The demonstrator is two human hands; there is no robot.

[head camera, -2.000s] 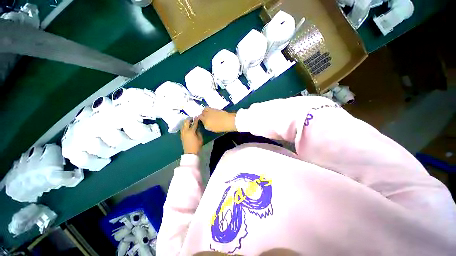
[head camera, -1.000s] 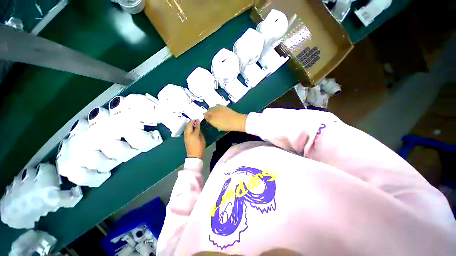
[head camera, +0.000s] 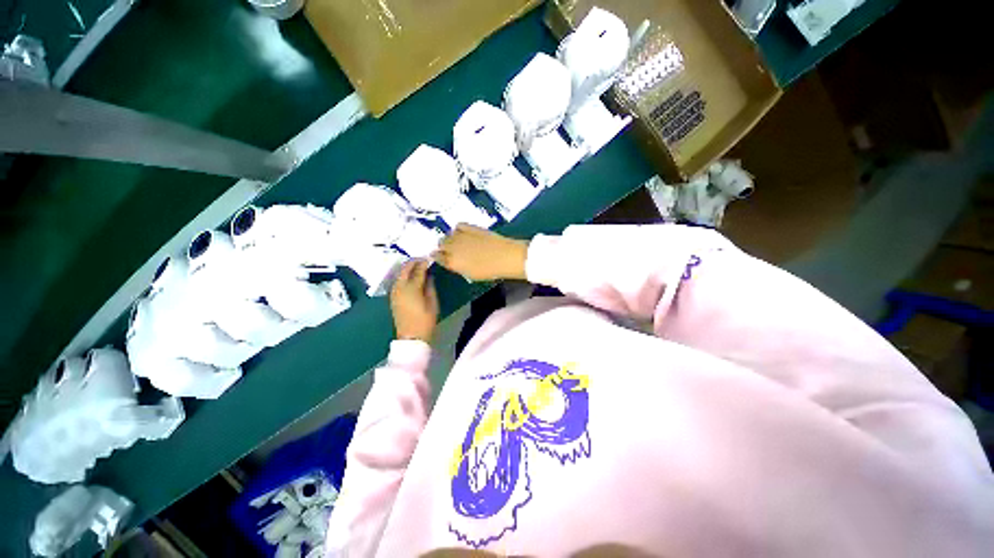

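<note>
White security camera units stand in a row on the green bench; the one in front of me (head camera: 368, 214) has its flat foot (head camera: 376, 268) toward the bench's near edge. My left hand (head camera: 414, 300) is at this foot, fingertips close together. My right hand (head camera: 482, 253) is beside it, fingers bent, near the foot of the neighbouring unit (head camera: 433, 178). The fingertips of both hands almost meet. Whether they pinch a small part is too small to tell.
An open cardboard tray (head camera: 714, 65) with a dark and silver patch lies at the right end of the row. Flat cardboard (head camera: 420, 44) lies behind. More white units (head camera: 218, 316) stand at left. A blue bin (head camera: 256, 490) with white parts is below the bench; loose white parts (head camera: 708, 194) show at right.
The view has shifted slightly. Both hands stay at the same camera feet; my right fingertips have moved a little closer to my left fingertips than one second ago.
</note>
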